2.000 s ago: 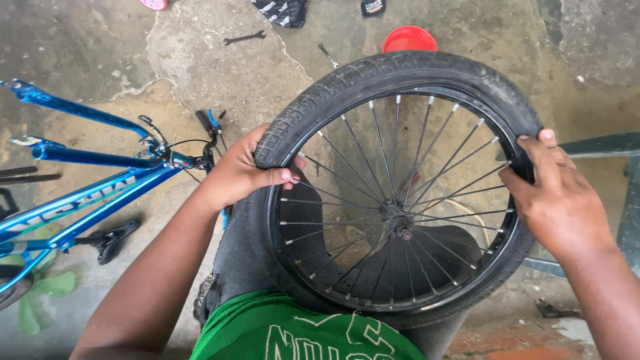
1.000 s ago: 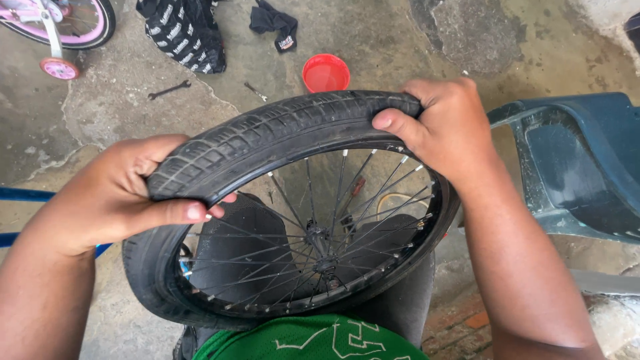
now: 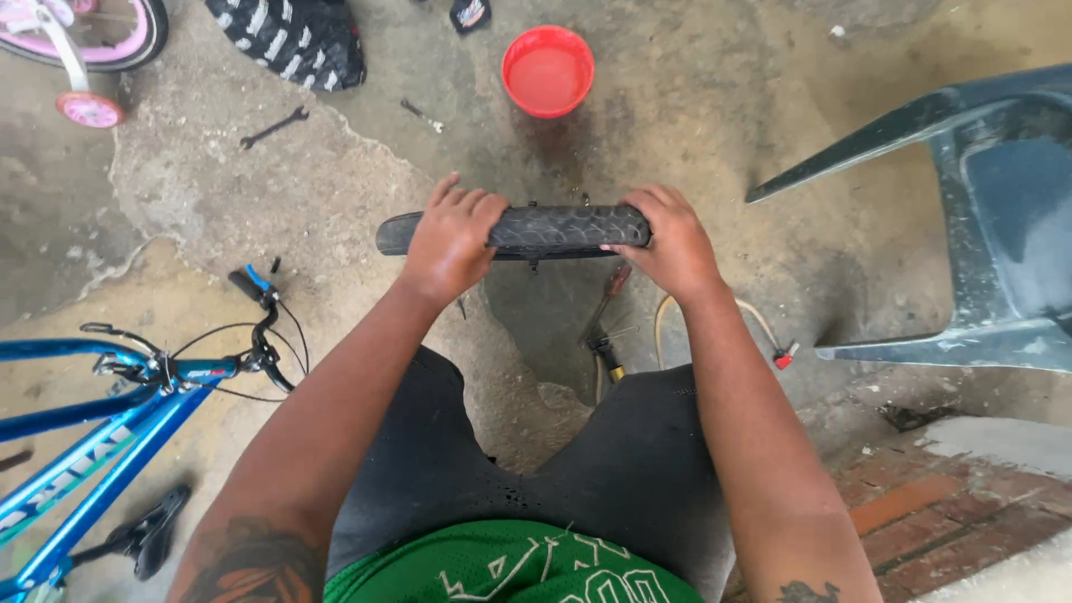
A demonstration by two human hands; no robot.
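A bicycle wheel with a black rubber tyre [image 3: 569,226] stands upright between my hands, seen from above along its tread, beyond my knees. My left hand [image 3: 456,239] grips the tyre left of its middle, fingers over the far side. Around the tyre's right end my right hand [image 3: 670,239] is closed, with fingertips at the near sidewall. Axle ends stick out on both sides of the wheel. The spokes and the wheel's lower part are hidden from this angle.
Left lies a blue bicycle frame [image 3: 126,469]. Beyond are a red basin [image 3: 548,71], a wrench [image 3: 275,128] and a smaller wrench [image 3: 421,115]. A screwdriver [image 3: 607,293], a hand pump [image 3: 605,347] and its hose [image 3: 758,314] lie near my right knee. A green plastic chair [image 3: 963,209] stands right.
The wheel was tilted over my lap with its spokes showing; it is now upright and farther from my body. Both hands still hold the tyre, now on its top.
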